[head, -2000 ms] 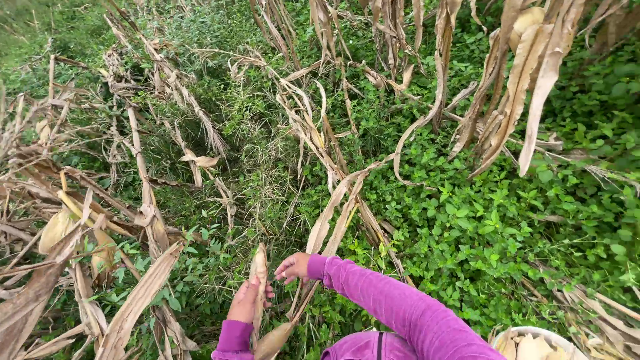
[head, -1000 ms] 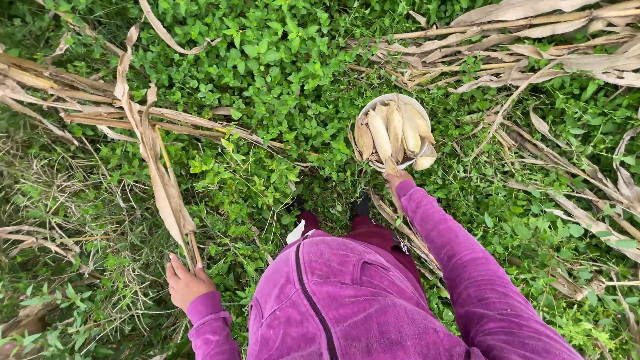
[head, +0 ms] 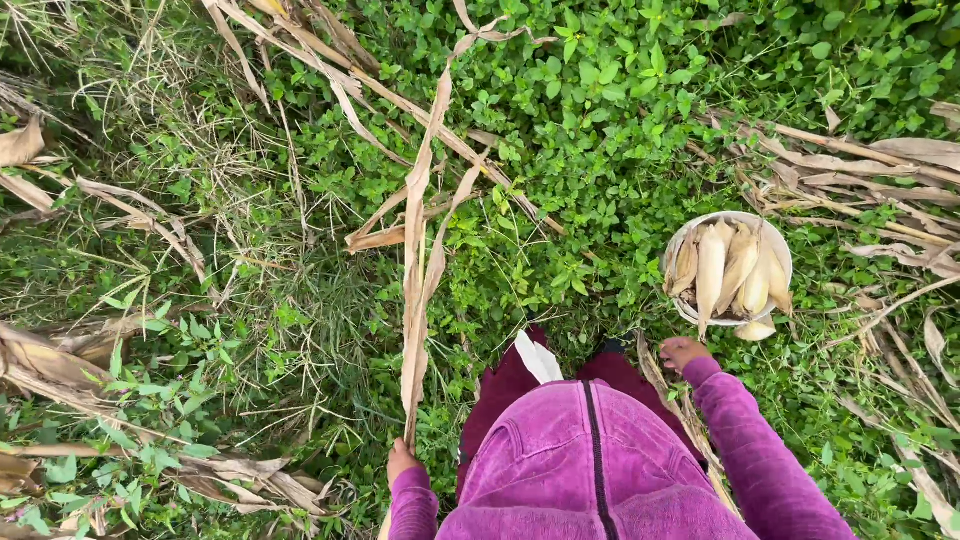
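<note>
My left hand [head: 401,459] is closed around the lower end of a dry corn stalk with long withered leaves [head: 416,300], which stretches up the view from it. Just below a round white bucket [head: 787,259], my right hand [head: 681,352] has its fingers curled, with nothing visible in them. Several corn ears in pale dry husks [head: 711,270] fill the bucket. Another husked ear [head: 756,328] lies at the bucket's lower edge, partly hidden by it.
Fallen dry stalks [head: 847,150] lie at the right. More dry stalks [head: 322,67] cross the upper left, and a heap of dry leaves [head: 67,367] lies at the left. Low green weeds [head: 585,187] cover the ground between.
Two seconds ago both hands were by a husked corn ear at the lower left. One second ago my right hand was at the bucket's rim; it is now a little below it. The view has swung.
</note>
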